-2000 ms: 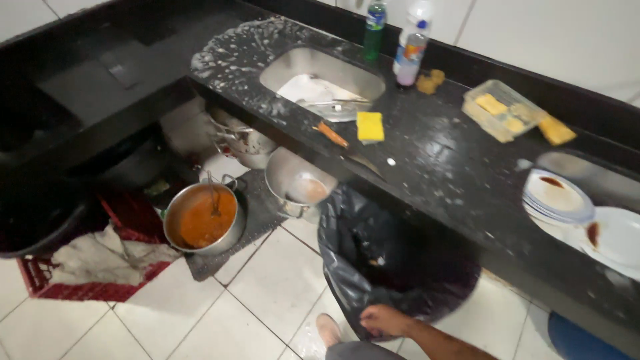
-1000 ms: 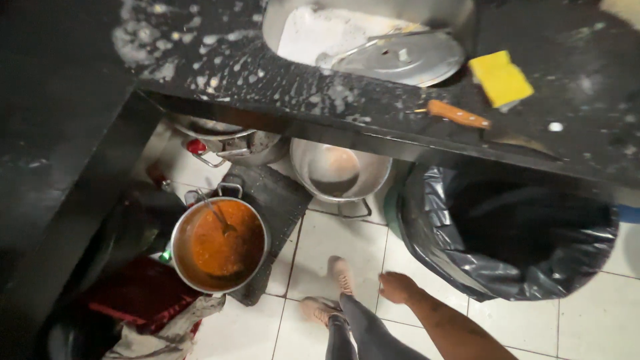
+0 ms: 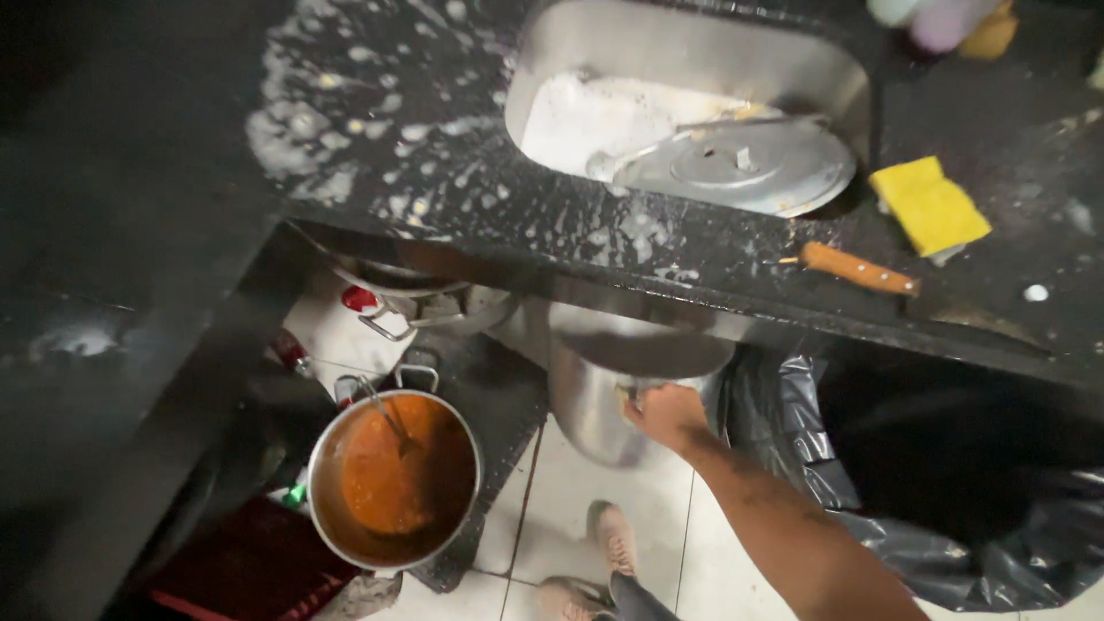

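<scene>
My right hand [image 3: 668, 416] is closed on the side handle of a large metal pot [image 3: 595, 405], which is tilted under the counter's front edge. My left hand is out of view. To the pot's left, a second metal pot [image 3: 470, 509] holds orange-red sauce with a ladle [image 3: 394, 420] standing in it. Above, the steel sink [image 3: 690, 52] holds a metal lid [image 3: 742, 168] and white foam. A knife with a wooden handle [image 3: 861, 268] and a yellow sponge cloth [image 3: 931, 207] lie on the counter to the right of the sink.
A bin lined with a black bag [image 3: 811, 440] stands close at the right. More metal pots [image 3: 457, 309] sit under the dark counter [image 3: 414, 172], which is splashed with foam. A dark red crate [image 3: 250, 561] is at lower left. My shoes are on the white tiled floor [image 3: 561, 517].
My right hand has moved from over the floor to the large pot's handle and taken hold of it. The pot, upright before, is now tilted.
</scene>
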